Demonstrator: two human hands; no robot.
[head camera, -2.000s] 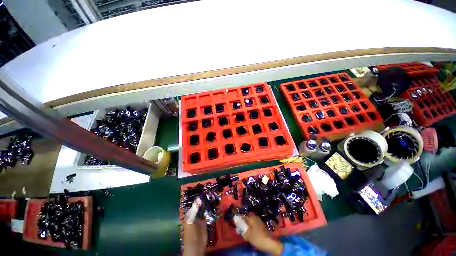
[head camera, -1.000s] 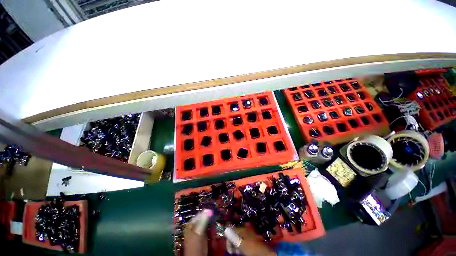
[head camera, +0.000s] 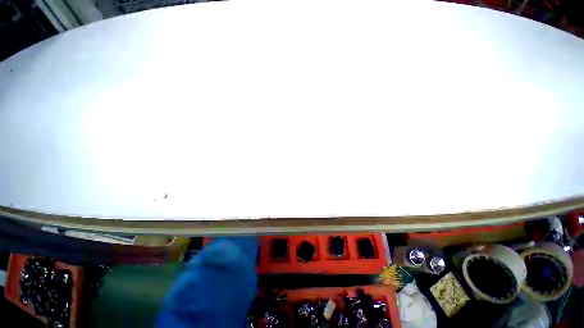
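The orange-red compartment tray (head camera: 321, 263) shows only its near part below the shelf edge, with single dark parts in its pockets. The orange-red parts tray (head camera: 391, 295) is cut off by the bottom edge and holds a heap of glossy black parts (head camera: 358, 311). A blue sleeve (head camera: 214, 282), seemingly my left one, reaches over the left of both trays toward the shelf. My left hand is hidden beyond the sleeve and shelf edge. My right hand is out of the picture.
The white shelf (head camera: 288, 128) fills most of the view. A small tray (head camera: 76, 288) of black parts is far left. On the right are silvery-topped jars (head camera: 426, 260), a box of pale bits (head camera: 449, 294), white tissue (head camera: 415, 307) and two cream rings (head camera: 495, 250).
The view has tilted up, so the shelf now covers most of the compartment tray. Both hands have left the parts heap and are out of sight. A blue sleeve has come in left of centre.
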